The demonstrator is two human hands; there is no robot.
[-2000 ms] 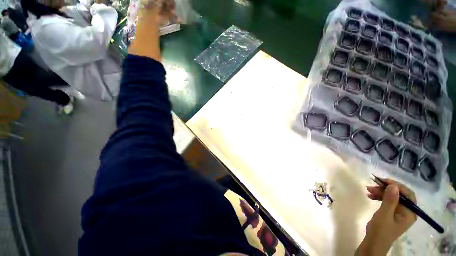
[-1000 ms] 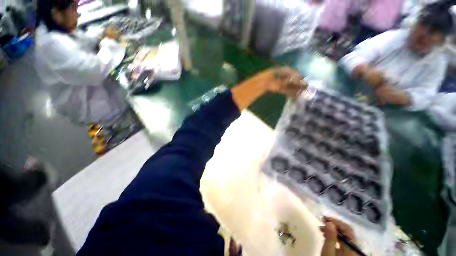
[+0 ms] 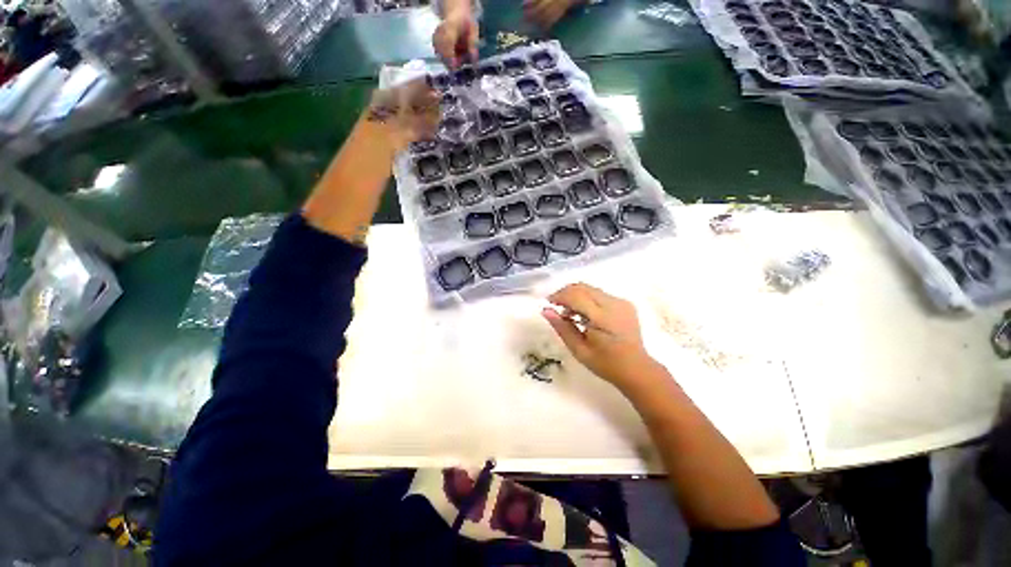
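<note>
The blister tray [image 3: 443, 255] with rows of dark rounded-square frames [image 3: 551, 205] lies ahead, its near edge on the white board. My left hand [image 3: 416, 111] is at the tray's far left corner, partly behind clear plastic; its grip is unclear. Small dark strips show on that wrist. My right hand [image 3: 599, 332] is just in front of the tray's near edge, fingers closed around the thin tweezers [image 3: 579, 319], which are mostly hidden. The loose strip pile [image 3: 541, 367] lies on the board left of my right hand.
Another person's hand [image 3: 456, 40] is at the tray's far edge. More blister trays stand at the right [image 3: 876, 166] and far right. A small parts bag [image 3: 798, 269] and pale scraps [image 3: 693, 338] lie on the board. A flat plastic bag [image 3: 227, 271] lies on green at left.
The view has swung to the right. My left hand has come from the far left to the tray's far corner. Another person's hand now reaches the tray. My right hand still holds the tweezers.
</note>
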